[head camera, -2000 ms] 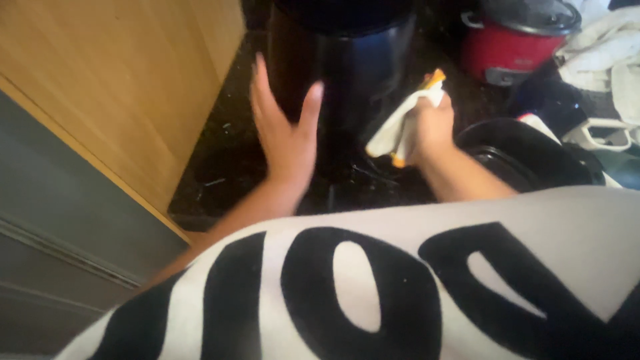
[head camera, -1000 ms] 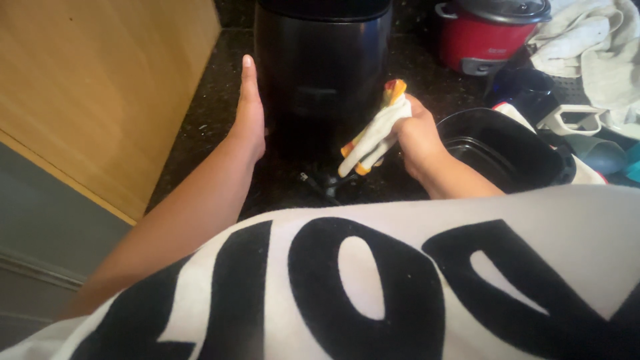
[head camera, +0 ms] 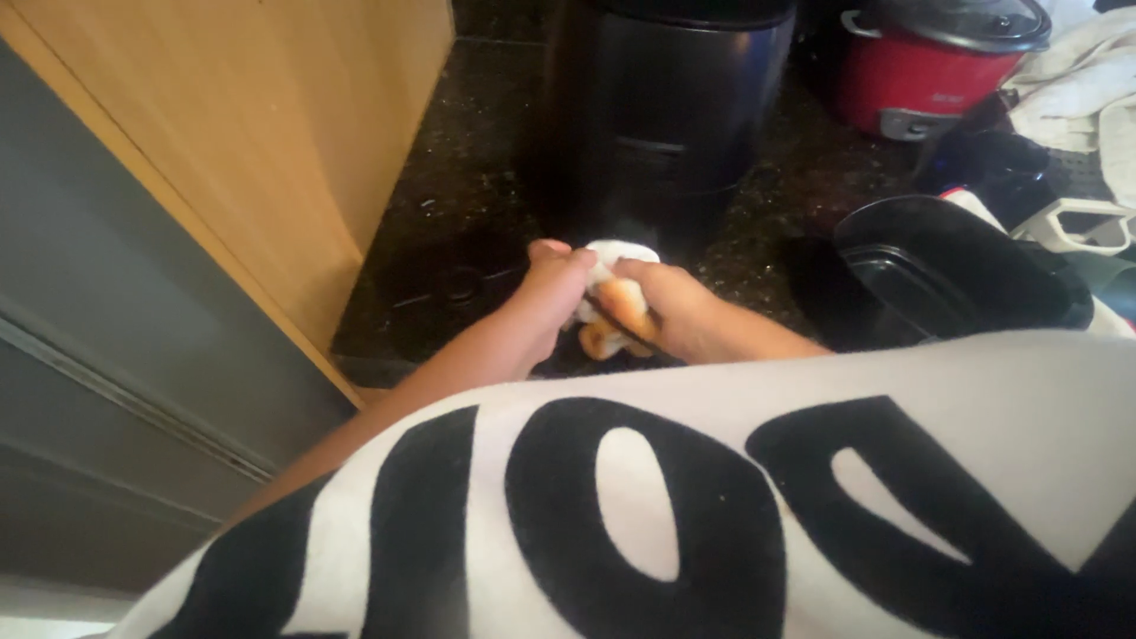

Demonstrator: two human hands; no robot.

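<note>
A white cloth with orange patches is bunched between my two hands, low over the dark speckled counter. My left hand grips its left side, with the thumb on top. On its right side my right hand is closed round it, thumb also on top. Behind the hands stands a tall black appliance, likely an air fryer body. Blur and the fingers hide part of the cloth.
A black basin-like tray lies on the right. Behind it are a red rice cooker with a glass lid, a white plastic handle and pale cloths. A wooden panel borders the counter at left.
My left hand has come from beside the black appliance to the cloth and taken hold of it. My right hand still holds the cloth, now bunched up.
</note>
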